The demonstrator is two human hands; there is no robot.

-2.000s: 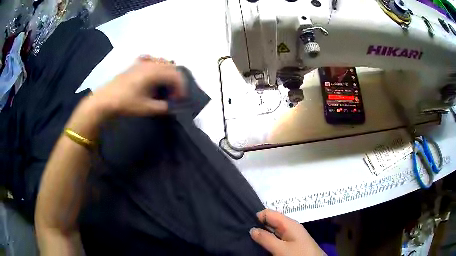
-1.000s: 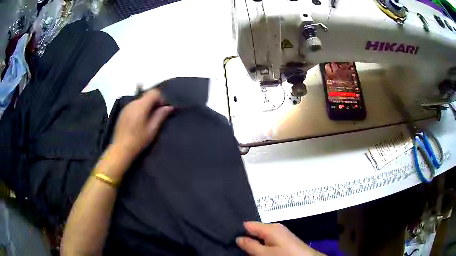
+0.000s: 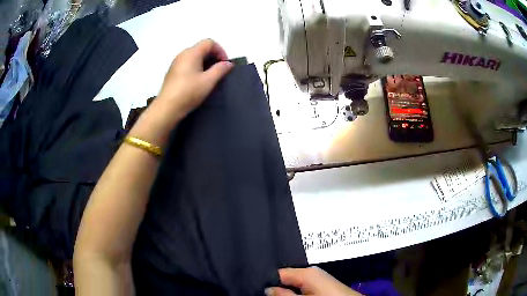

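A large dark garment panel [image 3: 231,173] lies over the table's front left, left of the machine bed, its right edge running nearly straight from top to bottom. My left hand [image 3: 193,75] pinches its top edge, where a small dark corner shows behind the fold. My right hand [image 3: 309,282], partly cut off by the bottom edge, holds the panel's lower right edge. The white sewing machine [image 3: 329,46] stands to the right; no cloth lies under its presser foot [image 3: 355,104].
More dark cloth pieces [image 3: 52,139] are piled at the left. A lit smartphone [image 3: 407,110] lies on the machine bed [image 3: 323,151]. Printed care labels [image 3: 458,178] and blue-handled scissors [image 3: 500,185] lie at the right, above the measuring scale [image 3: 370,230].
My left hand has moved up and right with the panel's top edge. The panel now lies flatter with a straighter right edge, and the protruding top flap is mostly hidden. My right hand stays low.
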